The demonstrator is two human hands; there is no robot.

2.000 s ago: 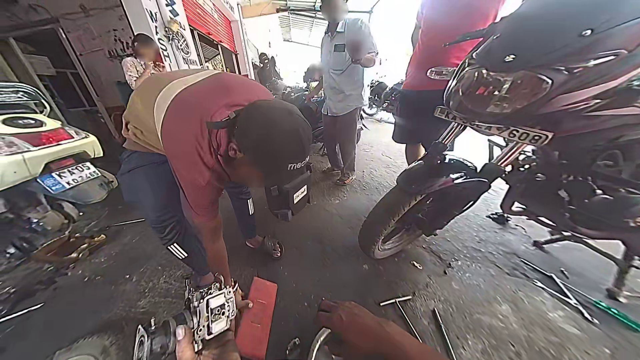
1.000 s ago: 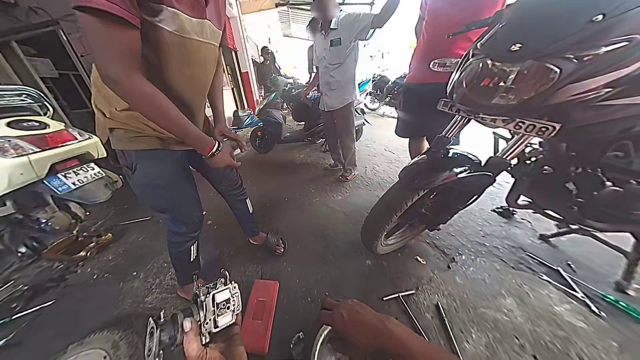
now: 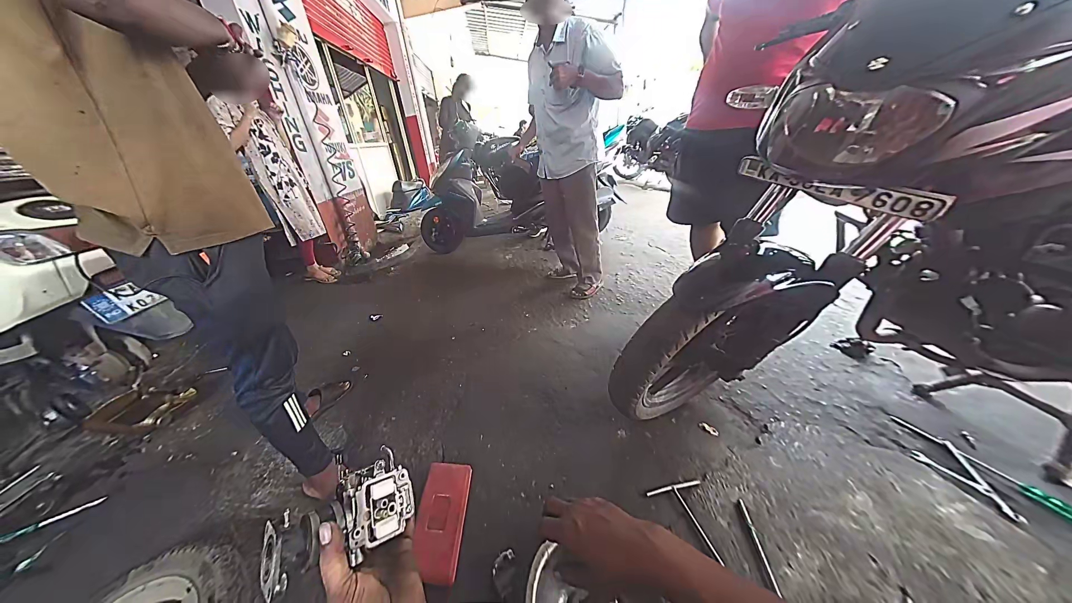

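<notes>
A metal carburetor (image 3: 381, 507) rests in my left hand (image 3: 368, 569), its opened bowl side facing up and the thumb on its dark round end. A flange-shaped metal part (image 3: 272, 557) shows at its left. My right hand (image 3: 607, 540) is low at the centre right, fingers curled down over the rim of a round metal dish (image 3: 544, 574); its fingertips are partly hidden, so its grip is unclear. Between the hands lies a red plastic case (image 3: 444, 523), beside a small dark part (image 3: 503, 569) on the floor.
A T-handle wrench (image 3: 687, 511), a metal rod (image 3: 758, 544) and wrenches (image 3: 963, 469) lie right. A motorcycle's front wheel (image 3: 670, 368) stands ahead. A person in dark trousers (image 3: 243, 335) stands close left; a tire (image 3: 167, 578) lies lower left.
The co-worker, bent over beside the carburetor two seconds ago, has straightened up and now stands nearer at the left. My left hand still holds the carburetor; my right hand stays by the dish.
</notes>
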